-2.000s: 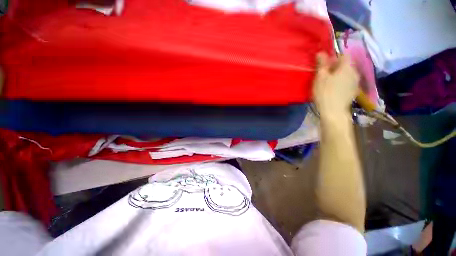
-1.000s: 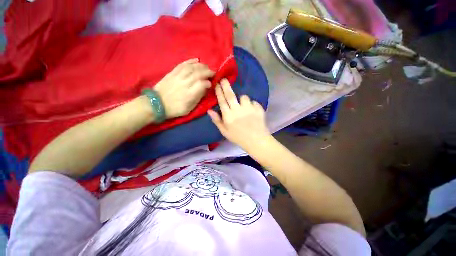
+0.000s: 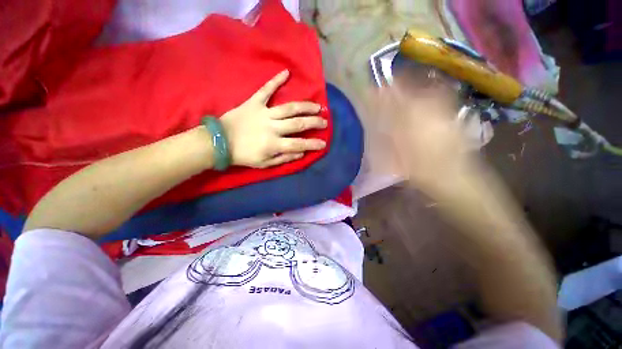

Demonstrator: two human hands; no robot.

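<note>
The red garment point(image 3: 170, 75) lies over the navy blue pressing board point(image 3: 273, 198), whose rounded end shows at the right. My left hand point(image 3: 273, 133) lies flat on the garment near its right edge, fingers spread, holding nothing. My right hand point(image 3: 423, 123) is blurred, in front of the iron and partly hiding it; its fingers cannot be made out. The iron point(image 3: 464, 66) has a yellow-orange wooden handle and a silver rim, and stands at the right of the table.
The cream table cover point(image 3: 361, 34) is stained. A pink pad point(image 3: 501, 34) with a darker centre lies at the upper right. The iron's cord point(image 3: 580, 126) runs off right. Red and white cloth point(image 3: 184, 242) lies below the board, near my body. Brown floor is at the right.
My left hand has opened flat on the garment, which now looks smoother at its right end. My right hand has left the garment and moved right to the iron.
</note>
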